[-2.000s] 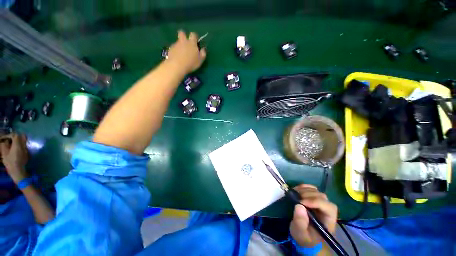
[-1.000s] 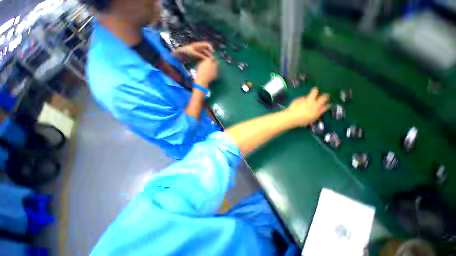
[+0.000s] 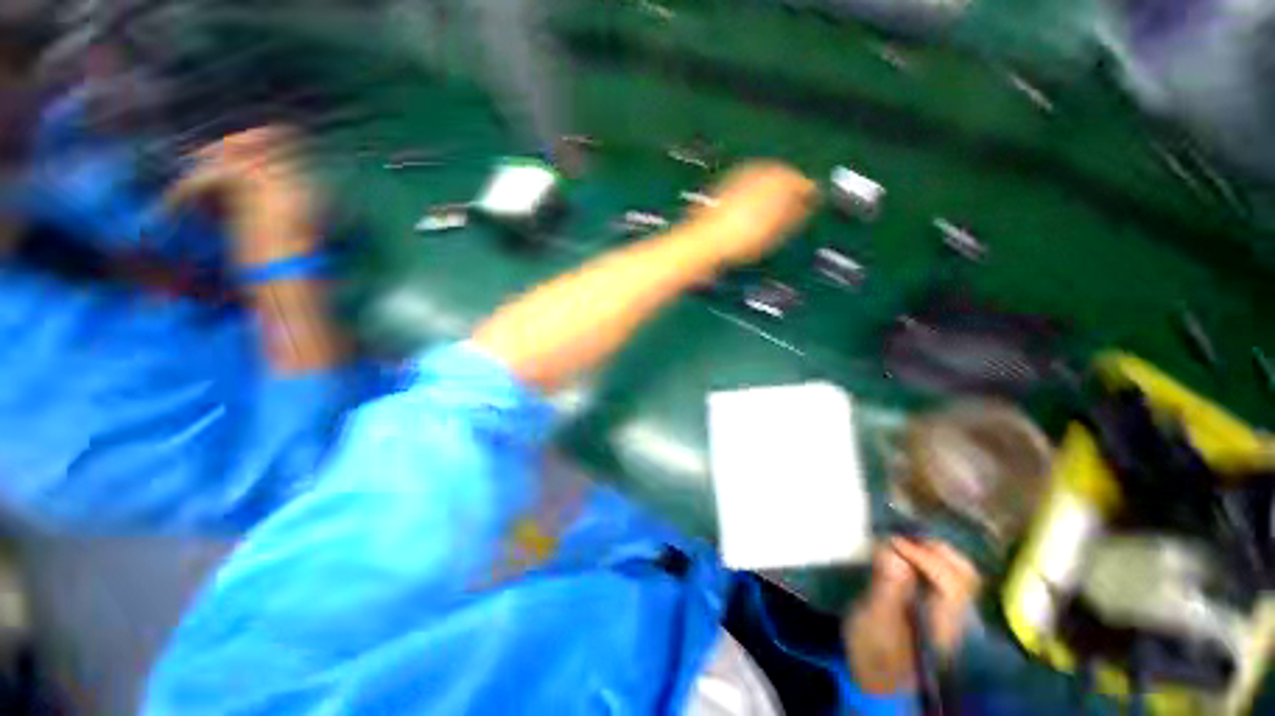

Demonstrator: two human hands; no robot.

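The frame is strongly blurred. My left hand (image 3: 762,210) is stretched out over the green mat among the small black units; its fingers are smeared and I cannot tell if it holds anything. My right hand (image 3: 916,602) is at the lower right, closed around the dark handle of the soldering iron (image 3: 926,650); the iron's tip cannot be made out. The white work pad (image 3: 790,476) lies just left of and above my right hand, with no unit visible on it. A black unit (image 3: 856,192) with a white patch lies right of my left hand.
The solder wire spool (image 3: 517,192) stands left of my left hand. Solder wire (image 3: 755,330) crosses the mat. The fan (image 3: 972,350), tip-cleaning pot (image 3: 975,462) and yellow tray (image 3: 1052,546) are at the right. Another person's hands (image 3: 252,182) are at the upper left.
The view swung left, then partly back right. My right hand with the iron left the view and shows again. My left arm stays stretched over the mat.
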